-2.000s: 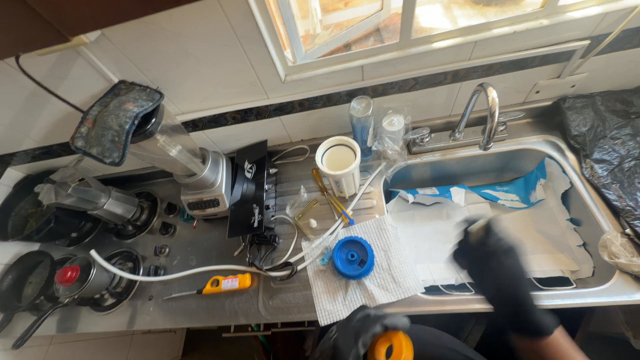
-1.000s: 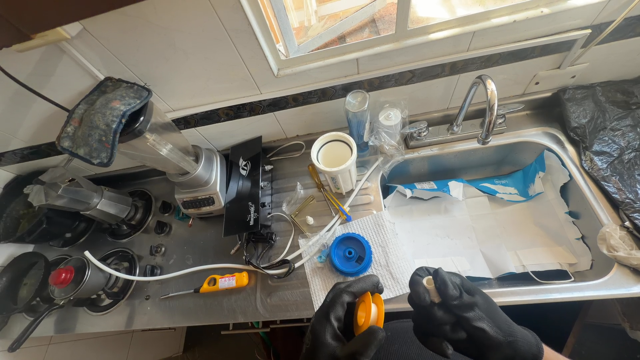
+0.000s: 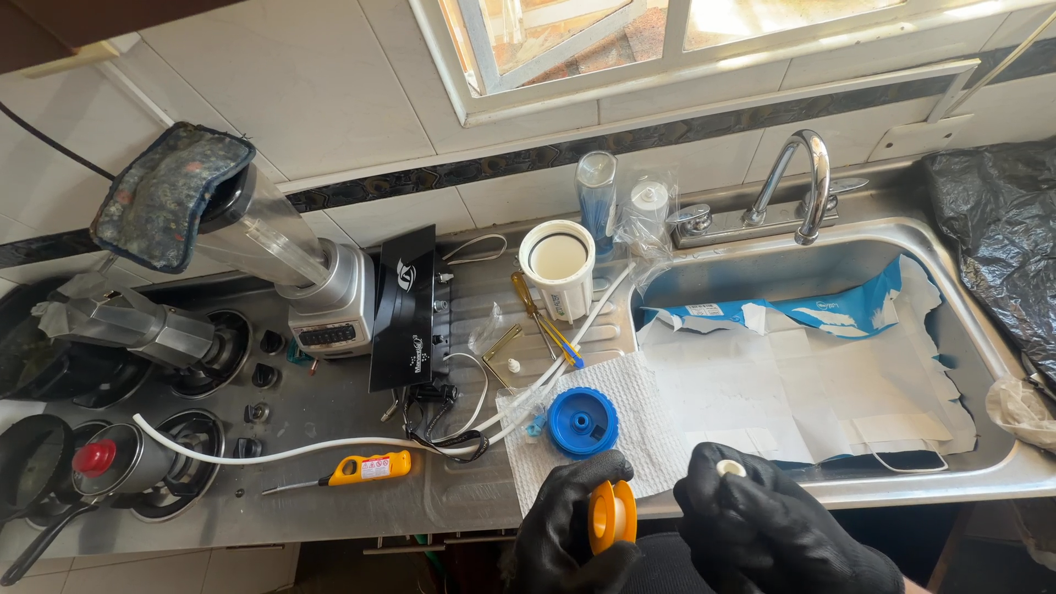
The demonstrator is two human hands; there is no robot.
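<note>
My left hand (image 3: pixel 569 524), in a black glove, holds an orange spool (image 3: pixel 612 517) of white tape at the counter's front edge. Just right of it, my right hand (image 3: pixel 763 520), also gloved in black, grips a small white fitting (image 3: pixel 730 469) with a round opening. A blue ribbed plastic cap (image 3: pixel 582 421) lies on a white paper towel (image 3: pixel 639 396) above my left hand. Behind the cap stands an open white filter housing (image 3: pixel 558 268). A white hose (image 3: pixel 313 452) runs across the counter beside the cap.
The sink (image 3: pixel 932 247) at right is lined with torn paper (image 3: pixel 784 379). Behind stand a chrome faucet (image 3: pixel 813 186) and a blue-tinted bottle (image 3: pixel 596 202). To the left are a yellow lighter (image 3: pixel 371 468), a black panel (image 3: pixel 404 313), a blender (image 3: pixel 330 305) and a stove with pots.
My right hand was blurred over the sink two seconds ago; it has come down and left beside my left hand. The orange spool has stayed in my left hand.
</note>
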